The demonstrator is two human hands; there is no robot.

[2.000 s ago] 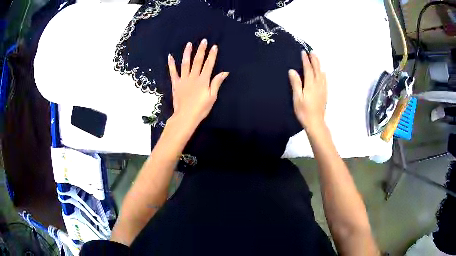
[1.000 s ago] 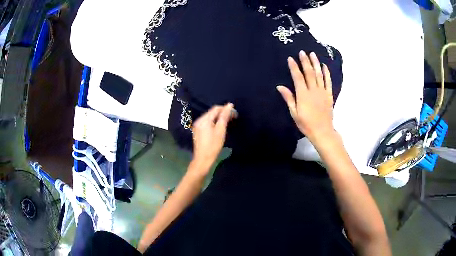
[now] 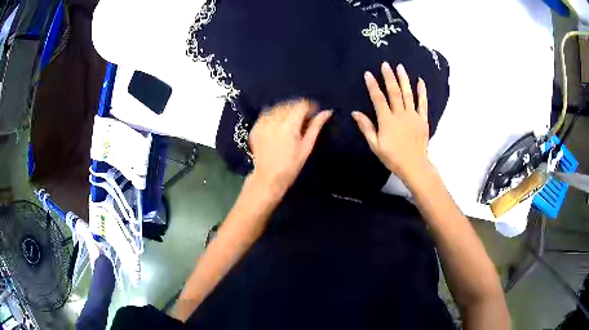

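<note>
The black garment with cream embroidery lies spread on the white padded ironing board. Its scalloped embroidered edge runs down its left side. My left hand is on the lower middle of the garment, fingers curled and slightly blurred; whether it pinches cloth cannot be told. My right hand lies flat on the garment's right part, fingers spread, holding nothing. The garment's near edge merges with my black clothes.
The iron with its tan handle rests at the board's right end by a blue slotted rest. A yellowish hose rises behind it. A dark rectangle lies on the board's left. White hangers and a fan are lower left.
My left hand first lay flat and spread, then drew down toward the near edge with fingers together, and is now slightly higher and further right. My right hand stays flat. The view has shifted.
</note>
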